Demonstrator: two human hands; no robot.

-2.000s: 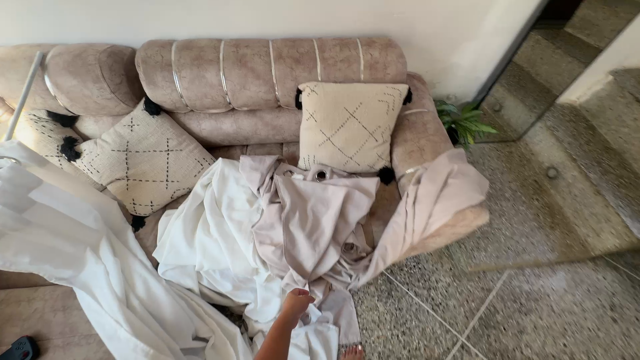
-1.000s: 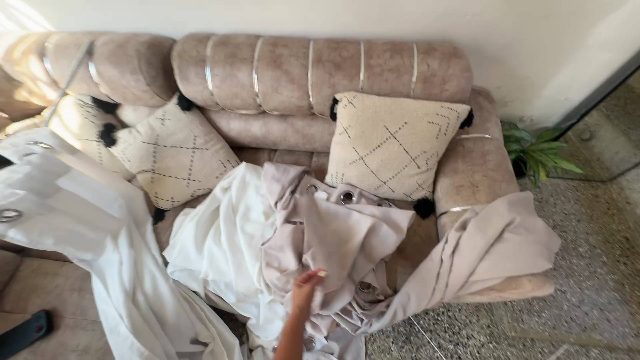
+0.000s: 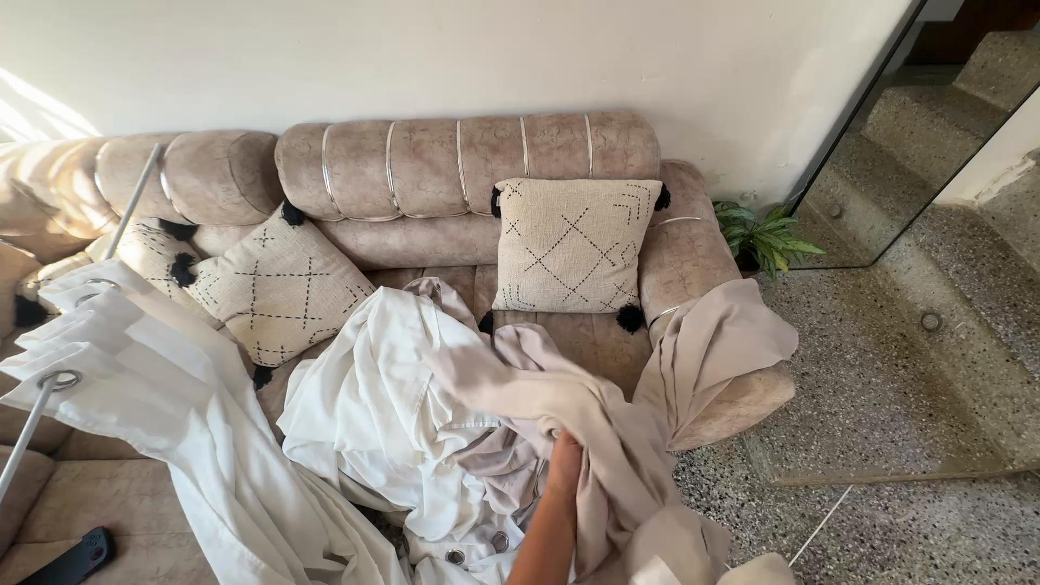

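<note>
My left hand (image 3: pixel 566 448) reaches up from the bottom middle and is shut on a bunched beige curtain (image 3: pixel 601 406), whose folds hang over and to the right of the fingers. My right hand is not visible. Beside the beige cloth lies a crumpled white curtain (image 3: pixel 366 374) on the sofa, with metal eyelets (image 3: pixel 455 556) showing near the bottom edge. Farther left, another stretch of white curtain (image 3: pixel 203 406) hangs by its eyelets on a thin pale rod (image 3: pixel 28 439). More beige fabric (image 3: pixel 715 341) drapes over the sofa's right armrest.
The brown sofa (image 3: pixel 479 154) stands against the wall with patterned, tasselled cushions (image 3: pixel 577 244) on it. A dark remote-like object (image 3: pixel 69 561) lies on the seat at lower left. A green plant (image 3: pixel 760 236), a large mirror (image 3: pixel 877 154) and speckled stone steps (image 3: pixel 877 366) are at the right.
My left hand has taken hold of the beige curtain and raised part of it, so it spreads toward the lower right. The beige eyelets seen earlier near the right cushion no longer show there.
</note>
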